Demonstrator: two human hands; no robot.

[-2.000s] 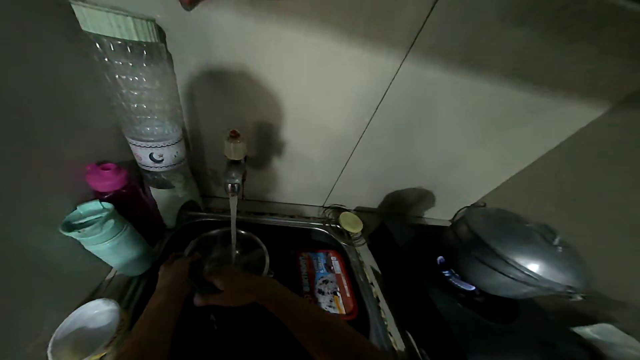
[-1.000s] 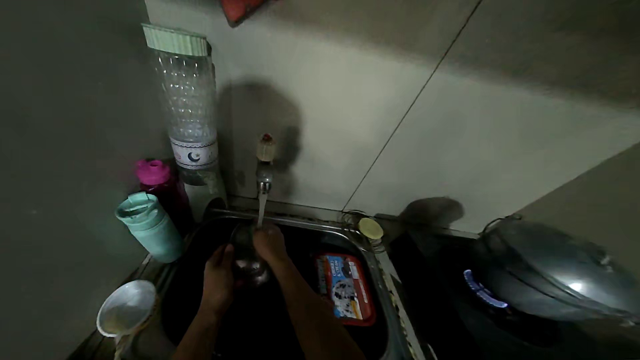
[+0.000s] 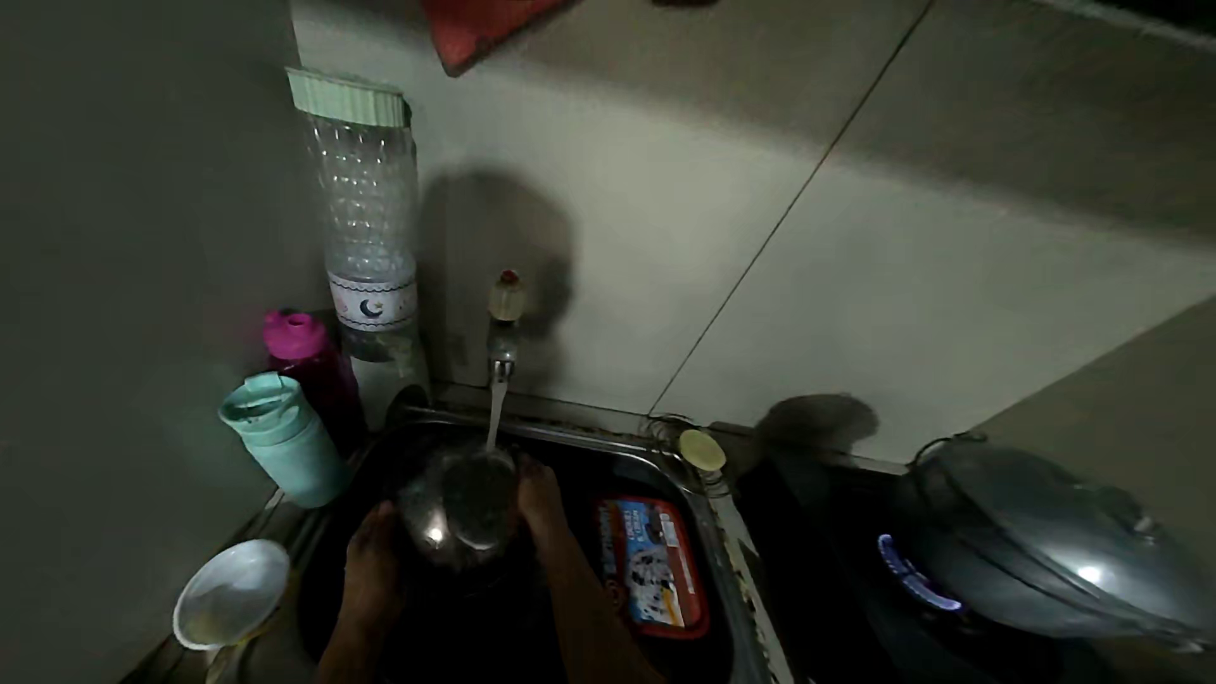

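My left hand (image 3: 373, 560) and my right hand (image 3: 539, 494) hold a shiny metal bowl (image 3: 437, 518) between them, one at each side, its underside seemingly facing up. A stream of water falls onto it from the faucet (image 3: 502, 347) on the wall. Both hands are inside the dark sink (image 3: 598, 445). To the right of my right hand, a red plastic tub lid or container (image 3: 655, 568) with a printed label lies in the sink. My fingertips are partly hidden in shadow.
Left of the sink stand a mint tumbler (image 3: 290, 442), a pink-capped bottle (image 3: 313, 366), a tall clear container (image 3: 369, 209) and a white bowl (image 3: 233, 594). A round yellowish item (image 3: 702, 450) sits at the sink's back right corner. A lidded metal pot (image 3: 1045, 541) stands over a lit burner (image 3: 917, 575).
The metal bowl has been tilted and turned between my hands under the running water. My hands are farther apart than one second ago, now at its two sides.
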